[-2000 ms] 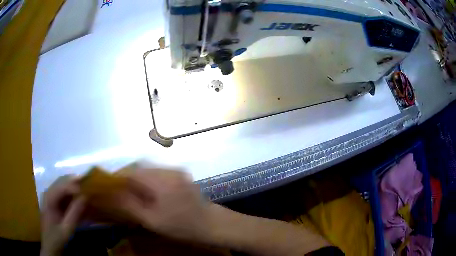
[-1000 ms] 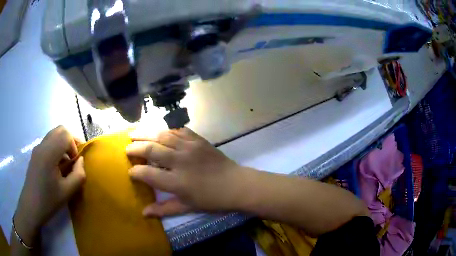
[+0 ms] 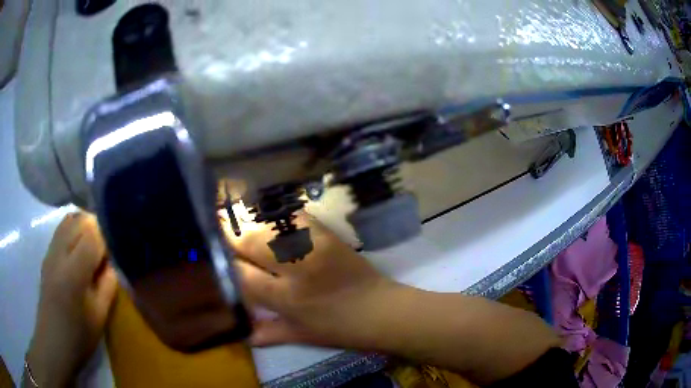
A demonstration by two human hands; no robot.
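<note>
A mustard-yellow fabric panel (image 3: 178, 369) hangs over the table's front edge below the sewing machine head (image 3: 318, 61). My left hand (image 3: 70, 292) is at its left edge, with the fingers bent; the fingertips are partly hidden behind the machine's shiny metal lever (image 3: 155, 212). My right hand (image 3: 311, 280) lies at the panel's right side, under the tension knobs (image 3: 385, 220); its fingertips are partly hidden by the machine. The needle and the fabric's far edge are hidden behind the head.
A ruler strip (image 3: 523, 274) runs along the table's front edge. Pink fabric (image 3: 583, 261) lies in a blue crate (image 3: 623, 284) at the lower right. Red-orange looped items (image 3: 619, 144) lie right of the machine bed. More yellow cloth (image 3: 428, 377) is below the table edge.
My view has moved closer over the machine head, which now covers the sewing area. Since the oldest frame, both hands and the yellow fabric have moved up from the table's front edge to beneath the head.
</note>
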